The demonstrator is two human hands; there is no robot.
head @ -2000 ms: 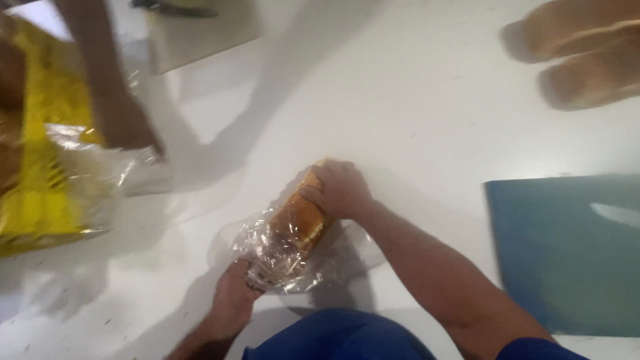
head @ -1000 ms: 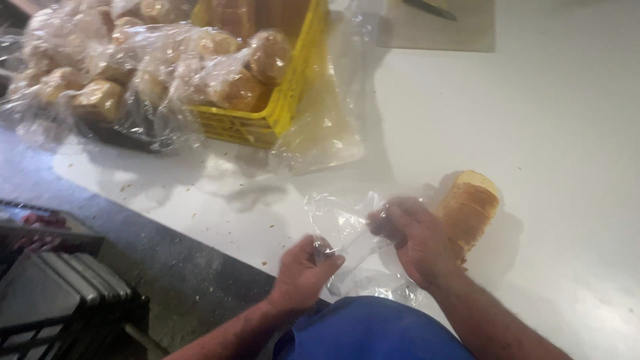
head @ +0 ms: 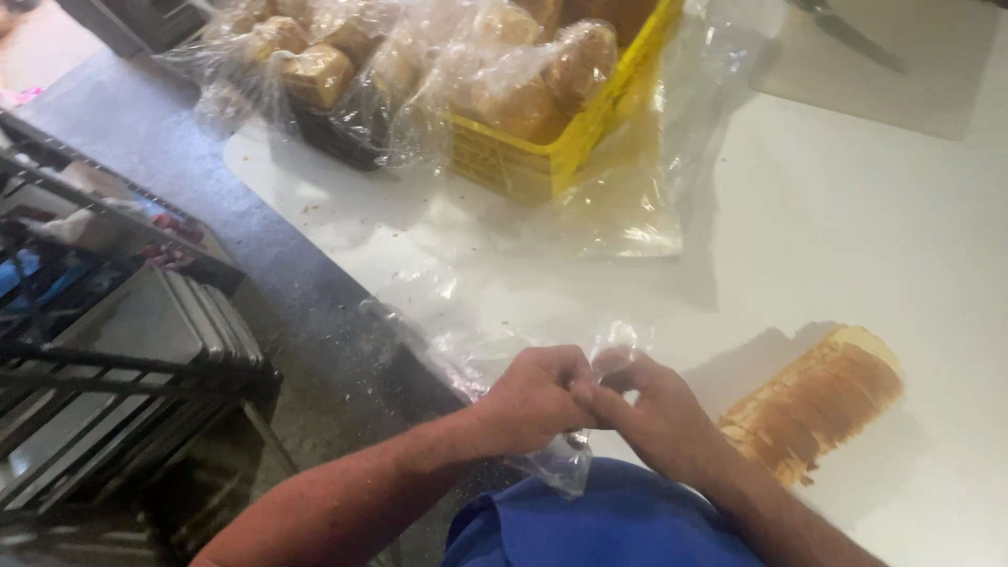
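Note:
My left hand and my right hand meet in front of my blue garment, both closed on a crumpled clear plastic bag. Part of the bag spreads left past my left hand over the table edge. To the right of my right hand a sliced loaf of bread lies on the white table, unwrapped, its slices together and a pale cut face at the upper end. My right forearm passes close by its lower end.
A yellow plastic crate of loaves, draped in clear plastic, stands ahead, with bagged loaves beside it. A knife lies on a pale cutting board at top right. A rack with metal trays stands left, beyond the table edge.
Two seconds ago my right hand was on the loaf, with plastic around it; now the loaf lies apart and both hands are on the bag. They have come together since one second ago. The view has swung left.

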